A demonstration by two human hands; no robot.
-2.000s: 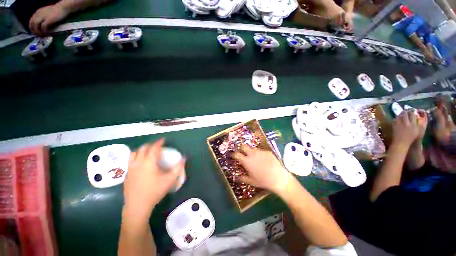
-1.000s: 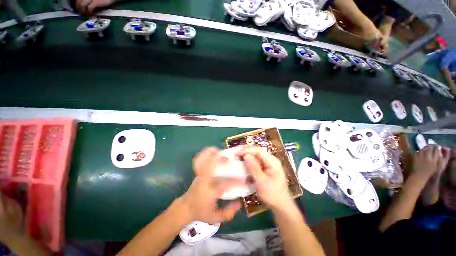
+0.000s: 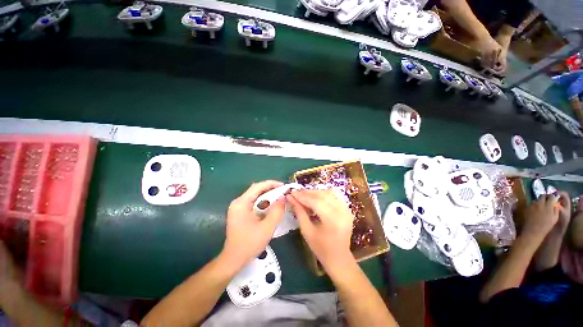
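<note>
My left hand (image 3: 251, 220) holds a white housing cover (image 3: 273, 197), tilted up on its edge, with one hole showing. My right hand (image 3: 326, 220) meets it at the cover's upper edge, fingertips pinched together; whether a small metal insert is between them cannot be told. The cardboard parts box (image 3: 373, 214) of coppery pieces lies partly behind my right hand. One white cover (image 3: 171, 179) with a reddish spot lies flat on the bench to the left. Another cover (image 3: 257, 279) lies below my hands, partly hidden by my left forearm.
A pile of covers (image 3: 440, 211) with a clear bag lies right of the box. A pink-red compartment tray (image 3: 89, 150) is at far left. Part-built units (image 3: 203, 23) and covers (image 3: 405, 120) stand on the belt behind the pale rail (image 3: 192, 139). Neighbours' hands (image 3: 543, 214) work at right.
My right hand has left the parts box and joined my left hand at the cover. The cover is now turned edge-up. The whole view has shifted, moving the bench things within the picture.
</note>
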